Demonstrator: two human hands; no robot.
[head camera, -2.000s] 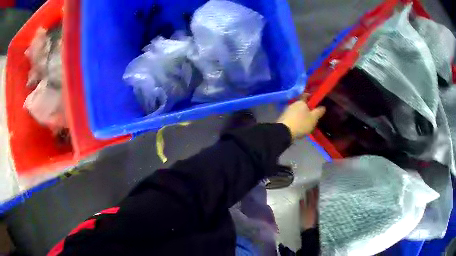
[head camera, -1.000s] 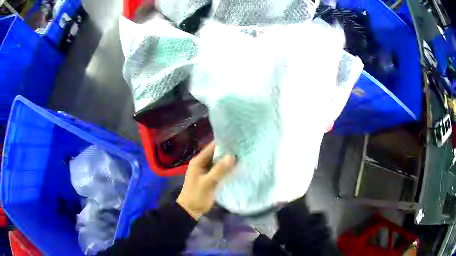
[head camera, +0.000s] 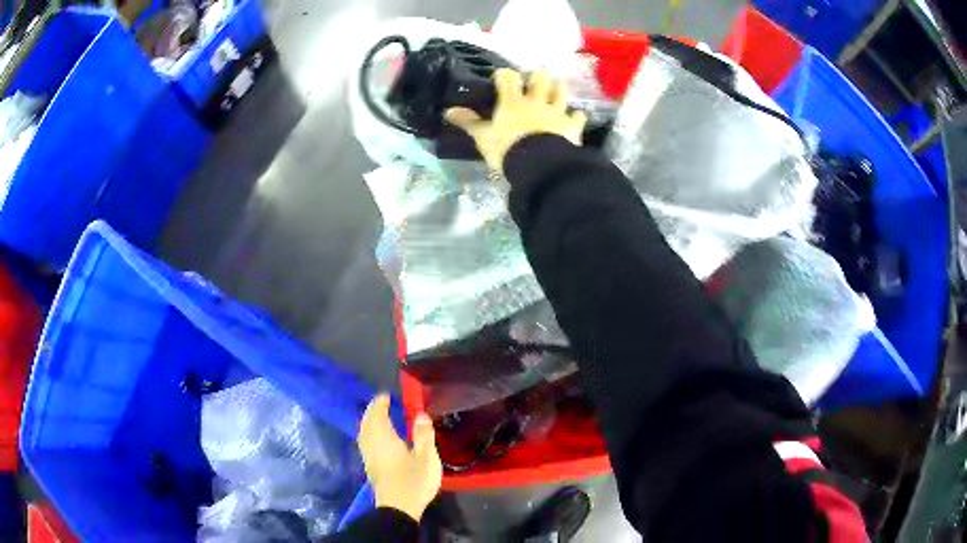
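My right hand (head camera: 520, 117) reaches to the far end of the red crate (head camera: 520, 475), its fingers spread over and gripping a black boxy unit (head camera: 458, 80) with a looped black cable. The unit rests on bubble bags (head camera: 467, 255) heaped in the crate. My left hand (head camera: 401, 461) is at the crate's near left corner, thumb and fingers apart, between the red and blue crate rims; nothing shows in it. Dark units and cables lie in the crate's near end, partly under bubble wrap.
A deep blue crate (head camera: 117, 371) with bubble bags (head camera: 270, 445) stands at left. More blue crates stand at the upper left (head camera: 95, 138) and the right (head camera: 901, 255); the right one holds black cabled items. Grey floor (head camera: 308, 212) shows between crates. A shoe (head camera: 562, 511) is at the bottom.
The large bubble bag my hands were at is no longer held up before me. My right hand has moved forward onto a black unit. My left hand has moved down to the crate corner.
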